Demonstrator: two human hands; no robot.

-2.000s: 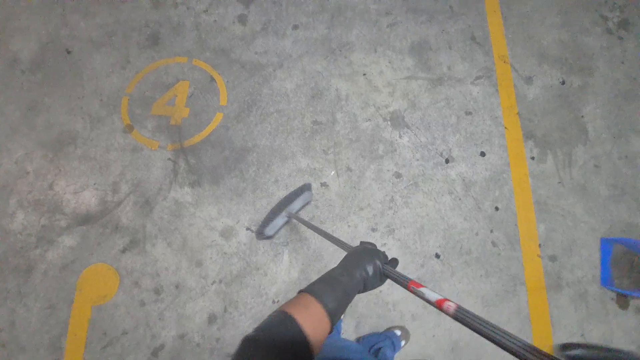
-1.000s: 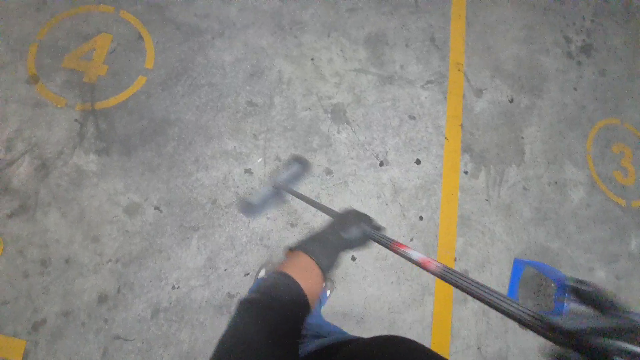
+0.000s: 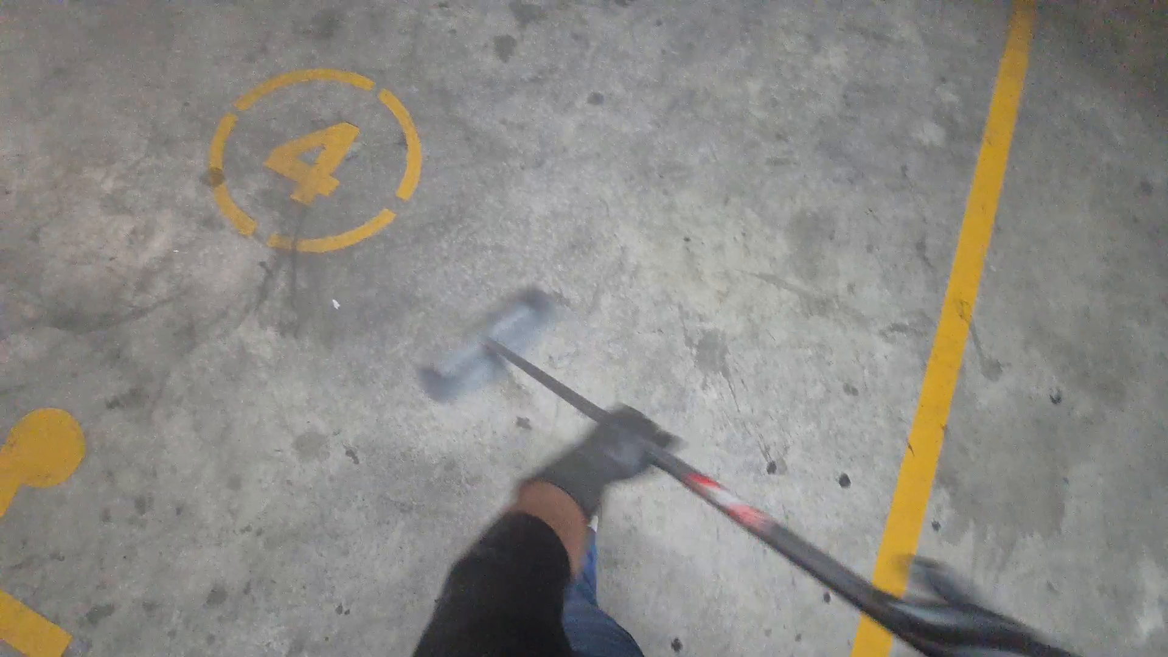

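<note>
My left hand [image 3: 628, 443], in a black glove, is closed around the lower part of a broom's dark handle [image 3: 803, 549], which has a red and white band just past the glove. At the handle's far end the broom head [image 3: 488, 345], greyish and blurred, lies slanted over the concrete floor left of centre. At the lower right edge my right hand [image 3: 954, 607], also in a dark glove, is blurred and partly out of frame, around the upper part of the handle.
Stained concrete floor [image 3: 639, 228] bears a yellow number 4 [image 3: 315, 164] in a broken circle, a long yellow line [image 3: 954, 319] at right and a yellow round-ended marking [image 3: 46, 447] at left. My jeans [image 3: 593, 620] show at the bottom.
The view swings right, then back left. The blue container seen at right in both earlier frames is out of view. My left hand stays on the handle throughout.
</note>
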